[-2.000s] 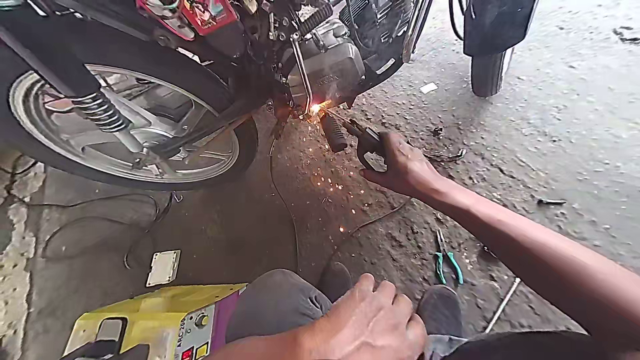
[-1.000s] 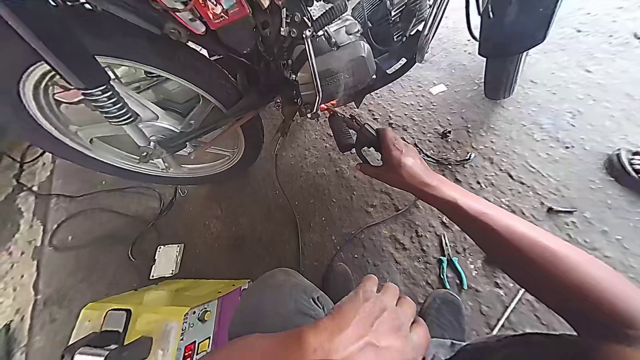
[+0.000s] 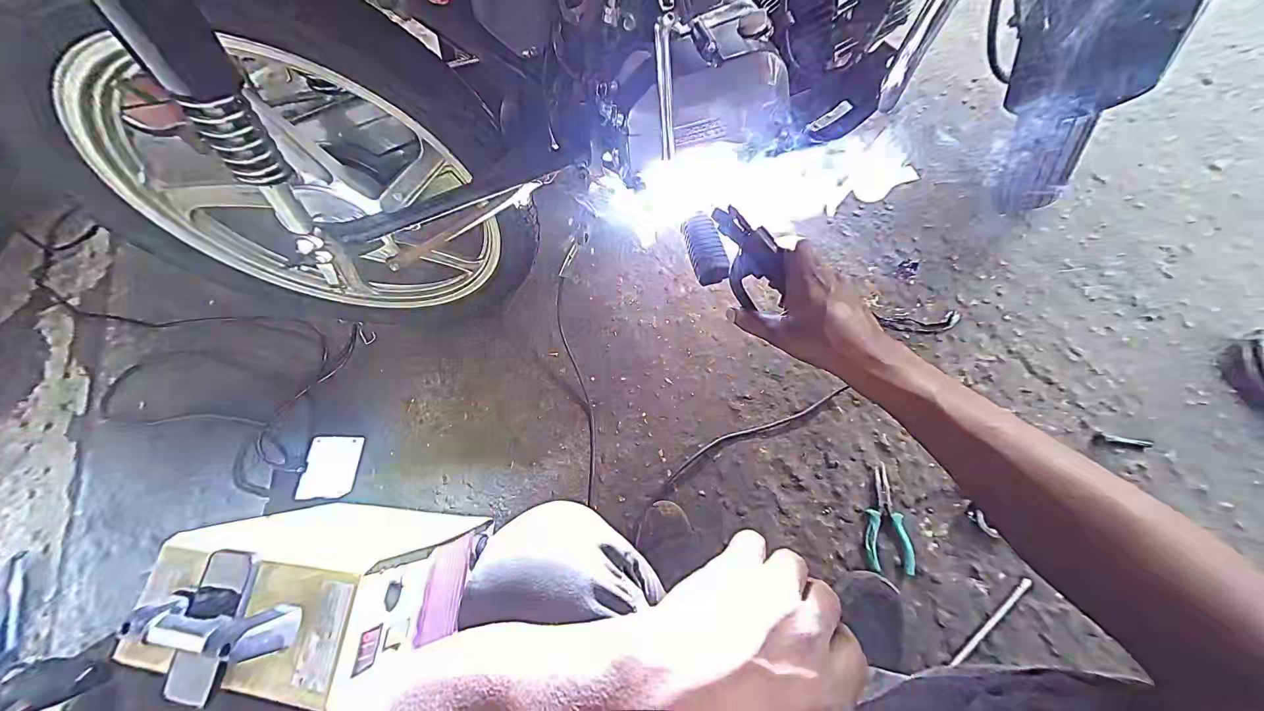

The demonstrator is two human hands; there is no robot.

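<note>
My right hand (image 3: 815, 306) grips a black welding electrode holder (image 3: 758, 252) below the motorcycle's engine (image 3: 711, 94). A glaring white-blue welding arc (image 3: 721, 193) burns just ahead of the holder and hides the electrode tip and the metal there. A ribbed black rubber footpeg (image 3: 704, 249) is close to the holder's left side. My left hand (image 3: 770, 632) rests near my knees with its fingers curled; whether it holds anything cannot be seen. At lower left stands a yellow welding machine (image 3: 336, 528) with a handle.
The motorcycle's spoked-cast wheel (image 3: 444, 267) fills the upper left. Cables (image 3: 591, 425) run over the rough ground. Pliers with teal handles (image 3: 889, 533) and a thin rod (image 3: 992, 622) lie at lower right. A white plate (image 3: 330, 467) lies behind the machine.
The small orange glow and sparks at the engine's underside have turned into a large white-blue arc with smoke. My right hand keeps its grip on the holder; my left hand stays near my knees.
</note>
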